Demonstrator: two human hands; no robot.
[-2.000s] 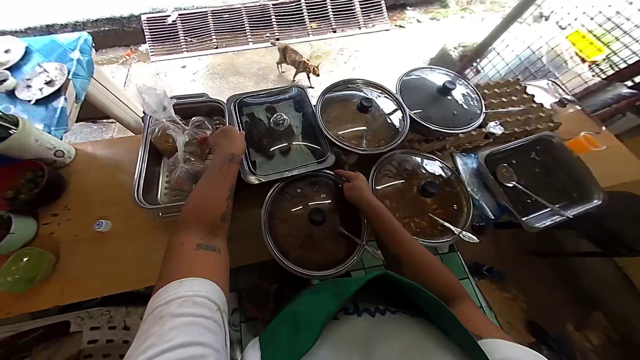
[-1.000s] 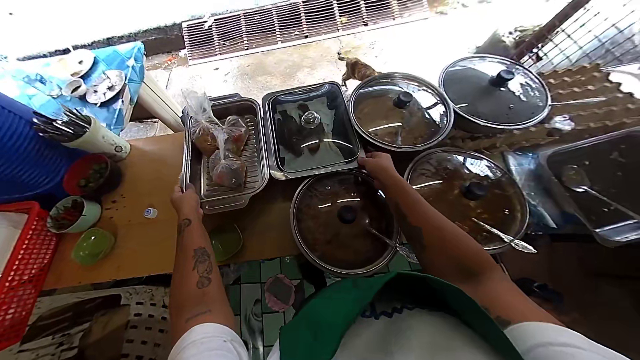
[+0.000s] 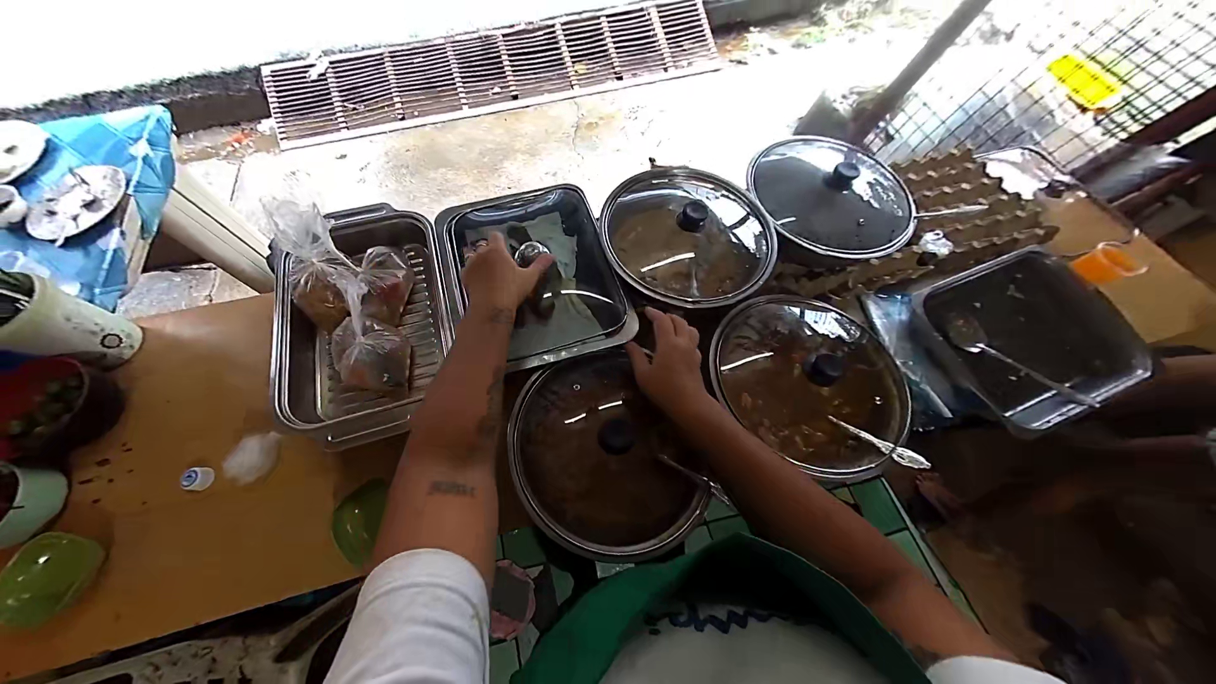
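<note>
My left hand (image 3: 502, 277) is on the round knob of a rectangular glass lid (image 3: 570, 237), which covers a tray with dark food pieces on a pale sheet. My right hand (image 3: 671, 361) is at that tray's near right corner, its fingers apart, above a round pot with a glass lid (image 3: 570, 465) and brown food inside. Left of the covered tray, an uncovered metal tray (image 3: 356, 432) holds several tied clear plastic bags of food (image 3: 372, 356). A lidded pot of stew (image 3: 779, 418) with a spoon handle sticking out stands right of my right hand.
Two more lidded pots (image 3: 655, 252) (image 3: 807, 214) stand at the back. Egg trays (image 3: 988, 204) and a rectangular dish with a spoon (image 3: 1045, 323) lie to the right. Green bowls (image 3: 52, 575), a bottle cap (image 3: 197, 479) and a utensil holder (image 3: 81, 323) are at the left.
My left hand has moved from the left edge of the tray of bags to the knob of the rectangular lid. My right hand stays by that covered tray's near corner. The dog has gone from sight.
</note>
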